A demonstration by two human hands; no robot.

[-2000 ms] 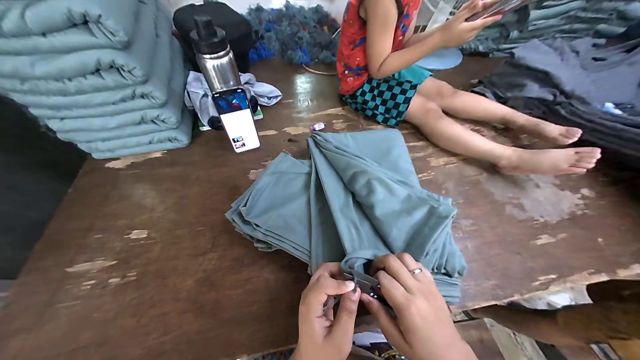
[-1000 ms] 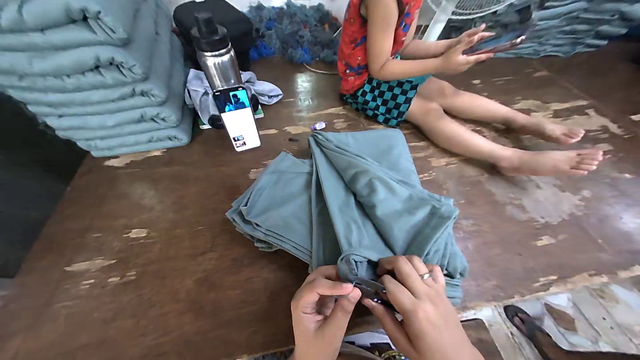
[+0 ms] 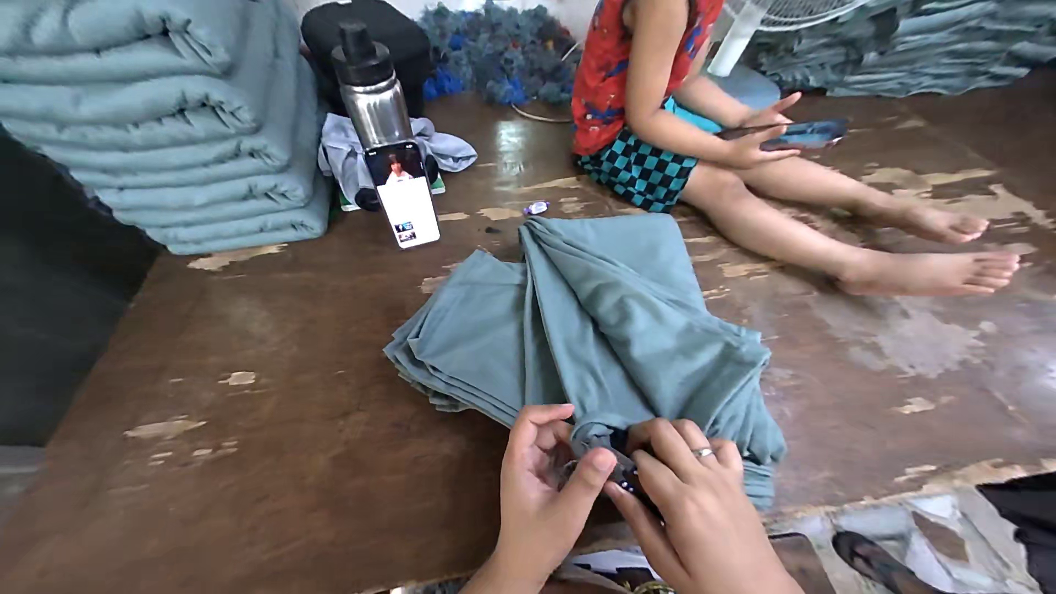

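Note:
A stack of grey-green fabric pieces (image 3: 627, 313) lies on the worn wooden table, fanned out at its left side. At its near edge a bunched bit of the same cloth (image 3: 592, 436) rises between my hands. My right hand (image 3: 693, 495), with a ring on one finger, holds a small dark tool (image 3: 629, 477) against this bunch; what kind of tool it is cannot be told. My left hand (image 3: 549, 487) is at the left of the bunch, thumb and fingers around its edge. The fingers hide most of the tool, and whether the left fingertips grip the cloth is unclear.
Tall folded fabric piles (image 3: 190, 148) stand at the back left. Beside them a phone (image 3: 404, 198) leans on a steel bottle (image 3: 375, 99). A person (image 3: 652, 107) sits on the table at the back right, legs outstretched, holding a device. A small wrapped item (image 3: 536, 208) lies behind the cloth.
My left thumb and fingers have spread more around the bunched cloth. Dark cloth seen at the far right two seconds ago is out of view. The seated person's hand has lifted off the device.

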